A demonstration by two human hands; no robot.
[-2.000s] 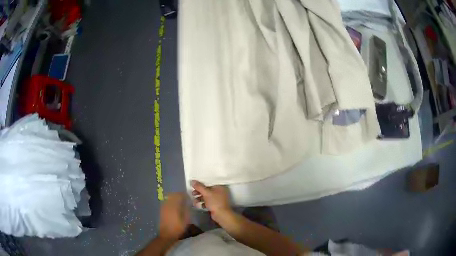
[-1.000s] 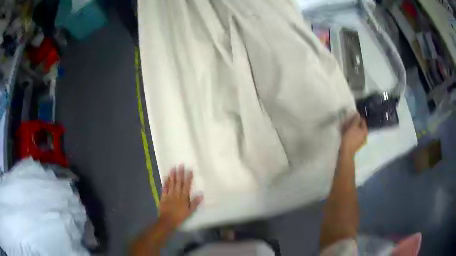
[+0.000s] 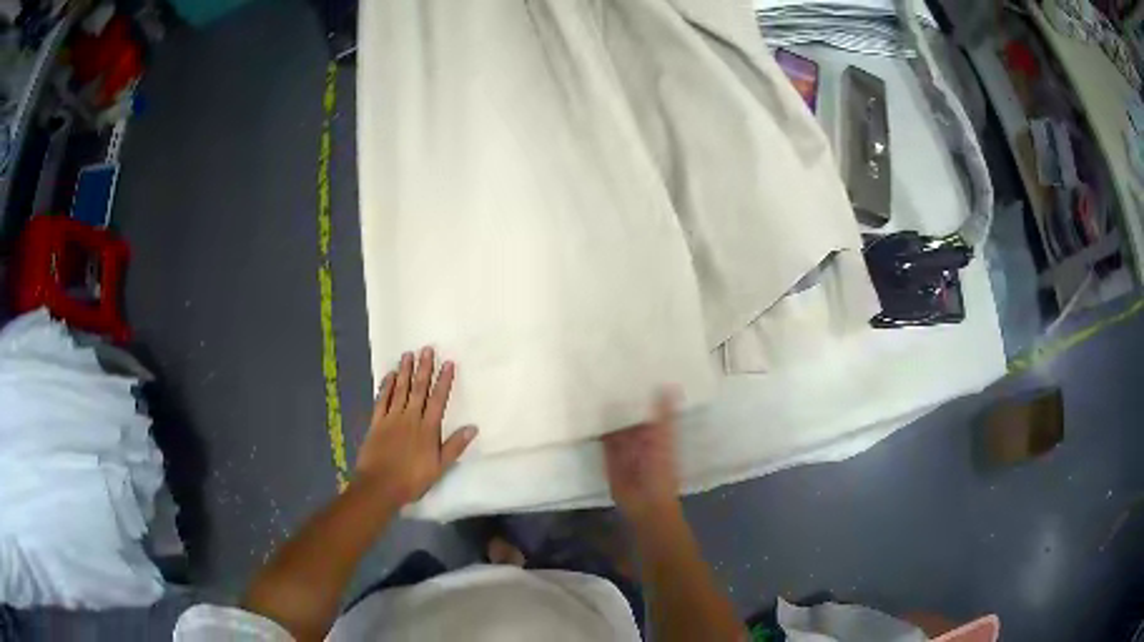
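A large cream curtain panel point(image 3: 527, 251) lies along the table, smooth at its near left part, with long folds towards the right and a turned-over edge at lower right. My left hand point(image 3: 408, 433) lies flat on its near left corner, fingers spread, holding nothing. My right hand point(image 3: 642, 458) is blurred at the panel's near hem, right of my left hand; whether its fingers grip the cloth cannot be told.
A black steam iron point(image 3: 922, 270), a grey metallic bar point(image 3: 867, 147) and a smartphone point(image 3: 798, 78) lie on the off-white table cover point(image 3: 803, 420) at right. White cloth point(image 3: 75, 464) is heaped at left, near a red plastic object point(image 3: 73, 276). A brown box point(image 3: 1022, 426) stands at right.
My left hand went from the near corner to lying flat on the panel. My right hand moved out to the panel's right side, then back left to the near hem. The cloth now lies smoother.
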